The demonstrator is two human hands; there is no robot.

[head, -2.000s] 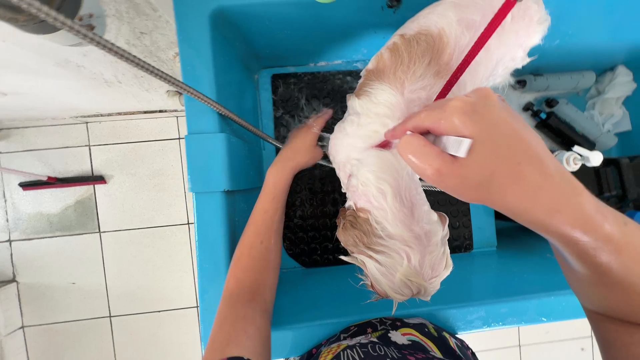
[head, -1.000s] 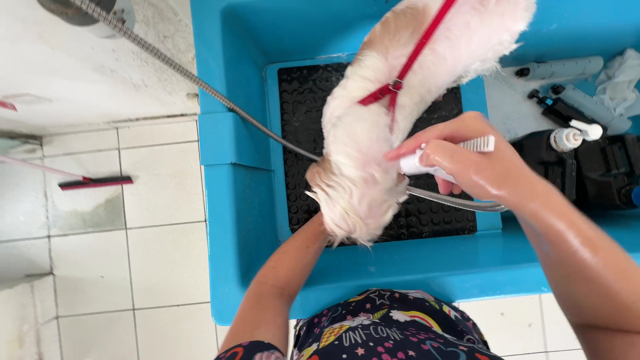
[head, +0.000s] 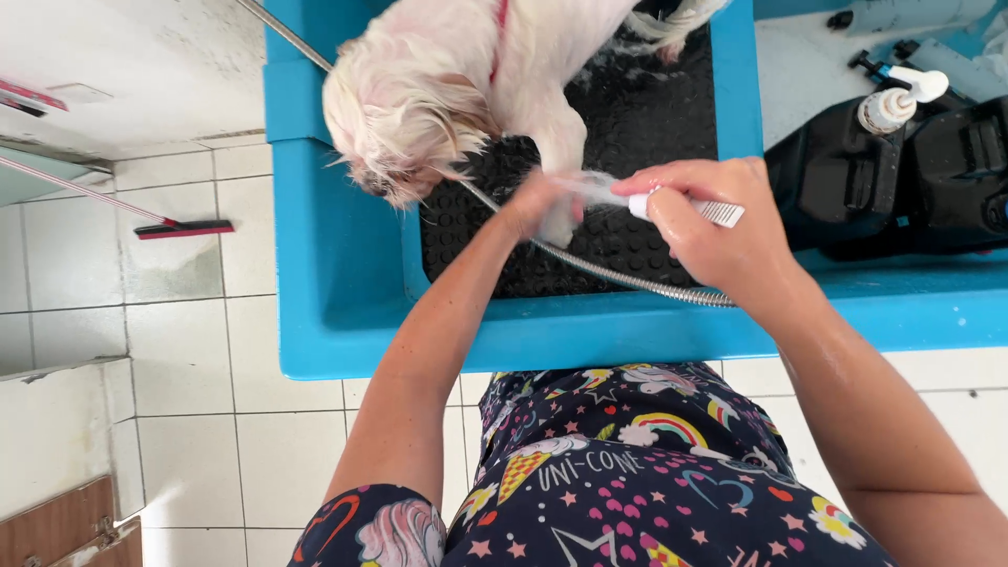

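Note:
A wet, white dog (head: 409,102) with light brown ears and a red harness (head: 499,39) stands on a black rubber mat (head: 630,134) in a blue tub (head: 346,315). My right hand (head: 709,213) grips a white spray nozzle (head: 641,203), and water streams from it to the left. In that stream, my left hand (head: 539,206) is blurred at the dog's front leg (head: 561,142); whether its fingers close on the leg cannot be told. A metal shower hose (head: 622,277) curves over the mat, passing below both hands.
Black jugs (head: 835,173), one with a white pump top (head: 888,109), and clear bottles (head: 906,14) lie in the tub's right section. A squeegee (head: 185,228) with a long handle rests on the tiled floor at left. The tub's front rim runs close before my body.
The dog's head has moved left and now faces the tub's left side. My left hand has gone from beneath its head to its front leg. The nozzle remains in my right hand.

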